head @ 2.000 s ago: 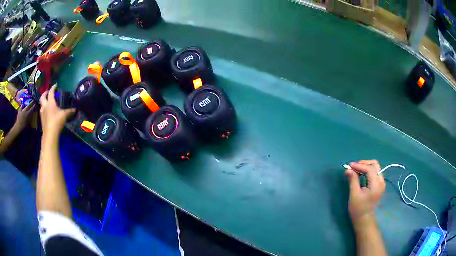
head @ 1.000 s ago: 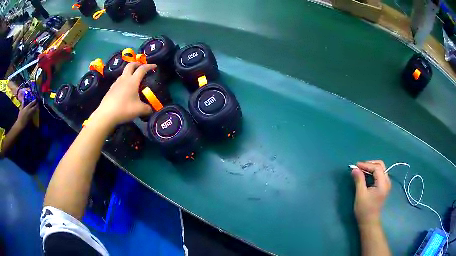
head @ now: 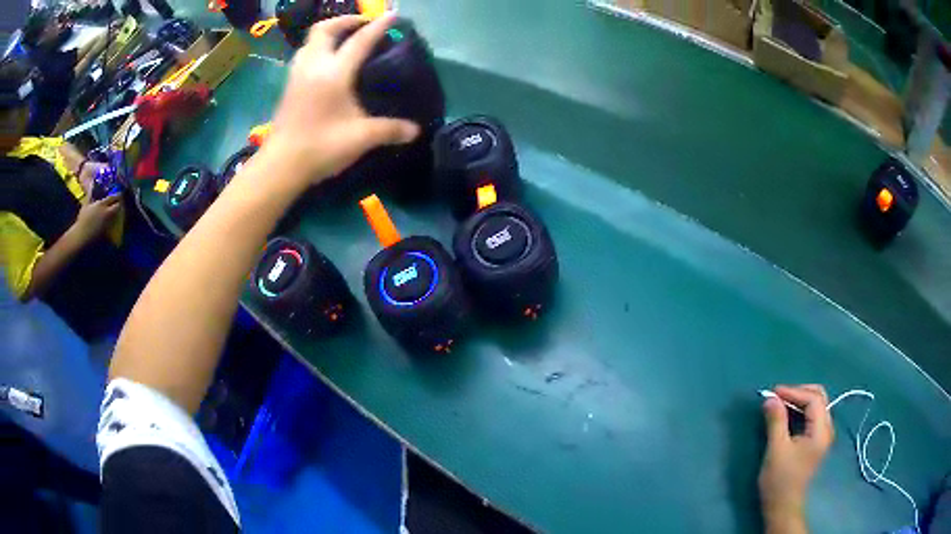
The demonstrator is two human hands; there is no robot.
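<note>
My left hand point(head: 339, 99) is at the upper left, holding a black speaker point(head: 401, 89) raised above the others, with its fingers over the top and the thumb along the side. My right hand point(head: 798, 433) is at the lower right, pinching the small white plug point(head: 770, 395) of the white cable point(head: 879, 451), which loops to the right. Several speakers stand on the green bench point(head: 626, 396). One has a blue light ring point(head: 408, 278), another a red and greenish ring point(head: 279, 269), and one a pale ring point(head: 498, 241).
A lone speaker point(head: 889, 201) stands on the green strip at the far right. More speakers stand at the top left. Cardboard boxes point(head: 798, 47) line the far edge. A person in yellow and black point(head: 52, 224) is at the left, beside a red object point(head: 167, 113).
My left hand has moved up and away from the group, now with a raised speaker. The front speaker's ring has turned blue. The view has shifted; my right hand still pinches the plug.
</note>
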